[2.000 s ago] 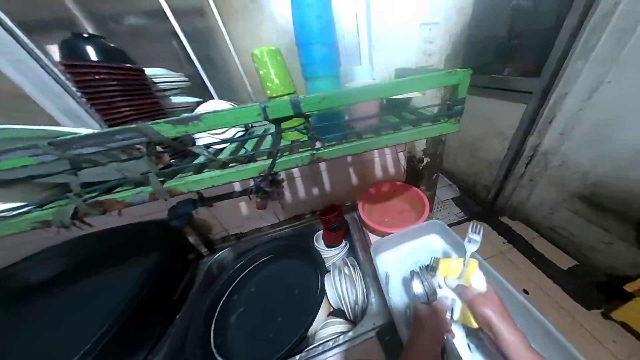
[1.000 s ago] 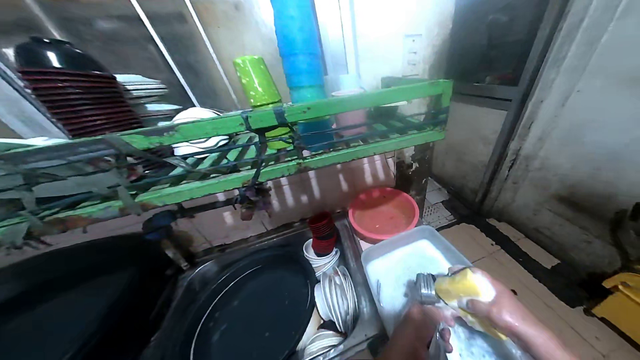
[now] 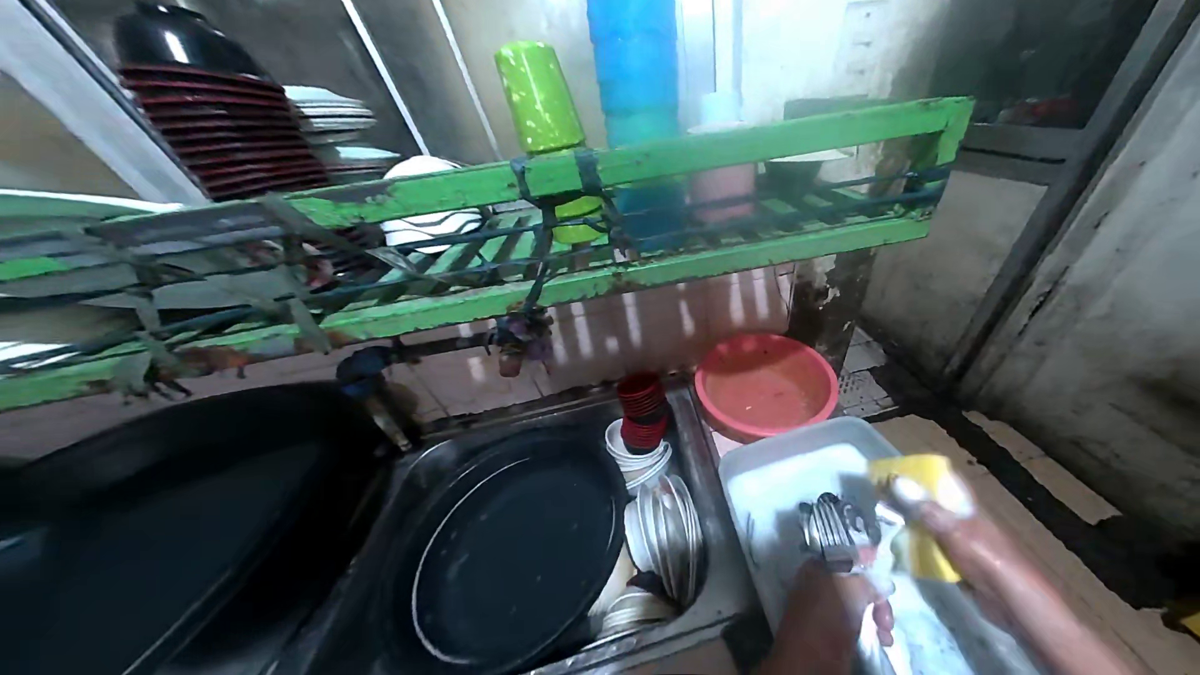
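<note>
Over a pale grey plastic basin [image 3: 750, 553] at the lower right, my left hand [image 3: 830, 609] grips a bunch of metal forks and spoons [image 3: 837, 527], their heads pointing up. Just right of it, my right hand [image 3: 961, 525] holds a yellow sponge [image 3: 919, 469] that looks wet and foamy. A utensil seems to lie against the sponge, but blur hides which one. Whitish, sudsy water [image 3: 816, 473] fills the basin.
Left of the basin, a metal sink [image 3: 689, 441] holds a large black round pan [image 3: 520, 553], stacked plates [image 3: 670, 534], white bowls [image 3: 637, 459] and red cups [image 3: 642, 408]. A red basin [image 3: 767, 384] stands behind. A green rack [image 3: 656, 169] spans above.
The forks and spoons stay in my left hand. My right hand with the sponge has shifted, and the sponge now stands more upright beside the bunch than a second ago.
</note>
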